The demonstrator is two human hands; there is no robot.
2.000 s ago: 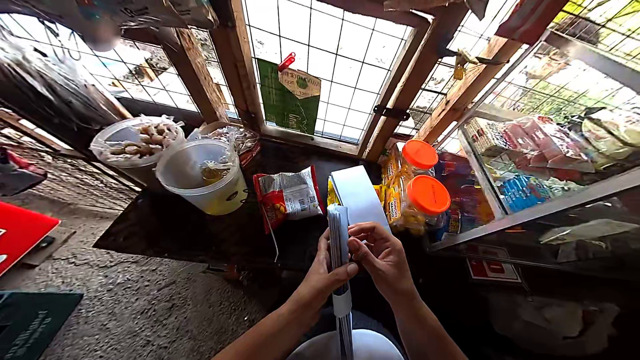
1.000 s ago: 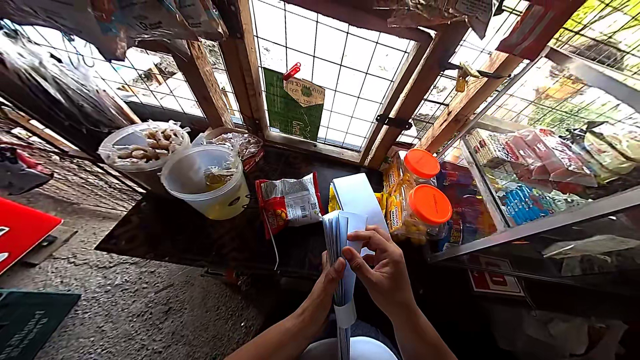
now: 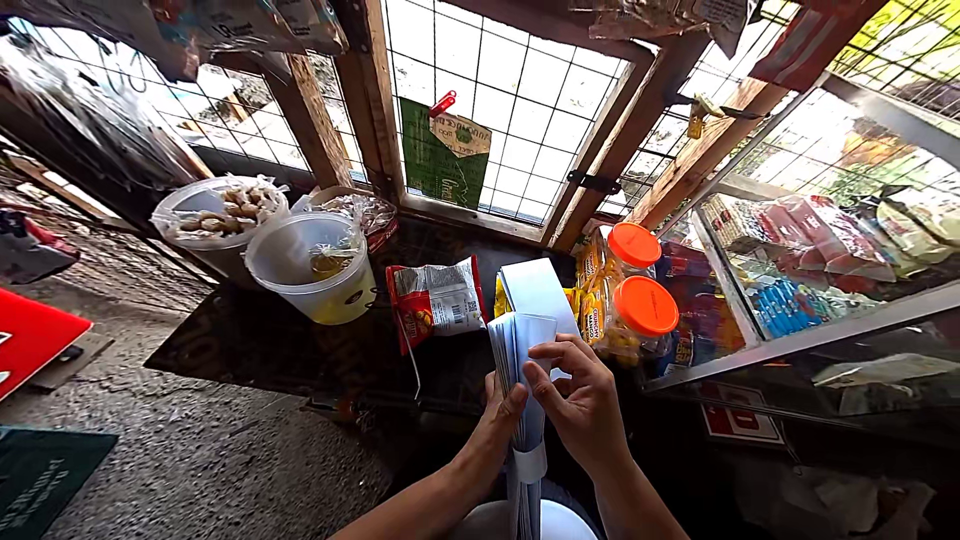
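Observation:
A bundle of folded white paper strips (image 3: 517,352) stands upright in my left hand (image 3: 491,427), whose thumb presses its near side. A paper band (image 3: 529,463) wraps the bundle lower down. My right hand (image 3: 585,397) has thumb and fingertips at the right face of the top sheets, fingers curled. Behind the bundle, a stack of white paper (image 3: 538,289) lies on the dark table (image 3: 247,345). Below the bundle a round white surface (image 3: 566,521) is partly visible between my forearms.
Left of the paper lie a red and silver snack packet (image 3: 442,300) and plastic tubs (image 3: 307,266) holding wrapped items. Orange-lidded jars (image 3: 645,305) stand right, beside a glass display case (image 3: 810,345). A wooden frame with wire mesh (image 3: 517,97) backs the table.
The fingers of my right hand have shifted along the upper part of the bundle, and its top sheets are fanned wider than two seconds ago. My left hand keeps its hold.

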